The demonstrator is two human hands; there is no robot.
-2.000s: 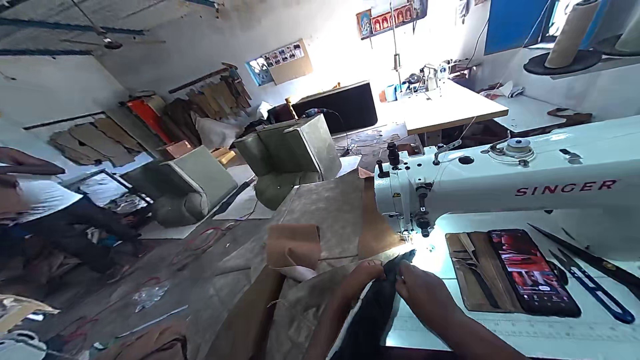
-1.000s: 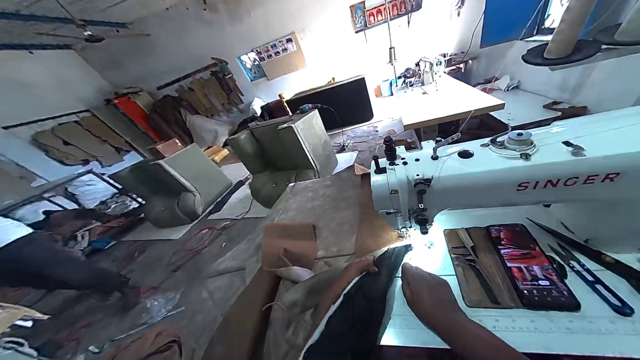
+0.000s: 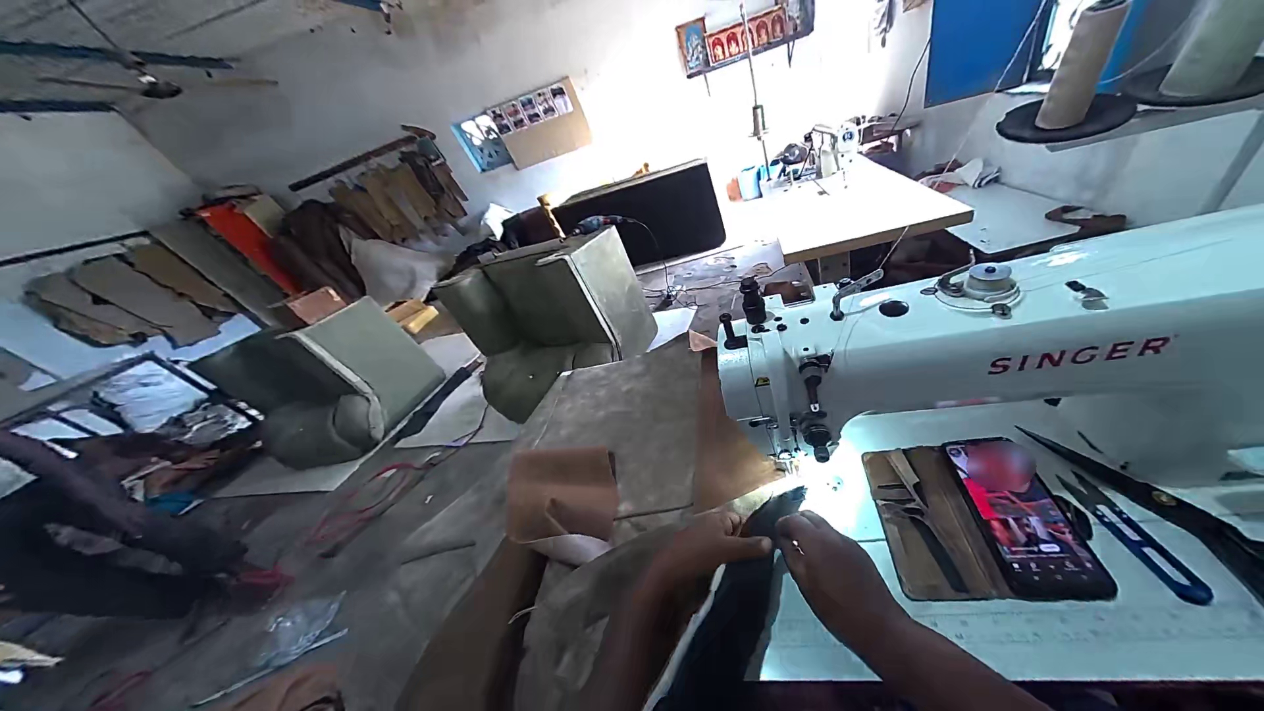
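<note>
A white Singer sewing machine (image 3: 938,326) stands on a pale table. Just in front of its lit needle area, my left hand (image 3: 701,548) pinches the edge of a black fabric strip (image 3: 731,612) between thumb and fingers. Close on its right, my right hand (image 3: 820,558) has its fingers bent onto the strip's other edge, near the needle. Beyond and left of my hands spreads a large grey-brown upholstery piece (image 3: 622,405) with a tan-brown panel (image 3: 726,444) running under the machine head. A brown flap (image 3: 563,484) lies folded on it. My fingertips partly hide the strip's end.
Right of my right hand lie a phone in an opened case (image 3: 1027,523), thread snips (image 3: 1145,543) and large black-handled scissors (image 3: 1175,509). Thread cones (image 3: 1081,69) stand above. Green-grey armchairs (image 3: 563,316) are behind. At the left a person (image 3: 109,543) bends over.
My hands have come closer together on the black strip near the needle; one second ago they were farther apart. The person at the left has bent down from a more upright stance.
</note>
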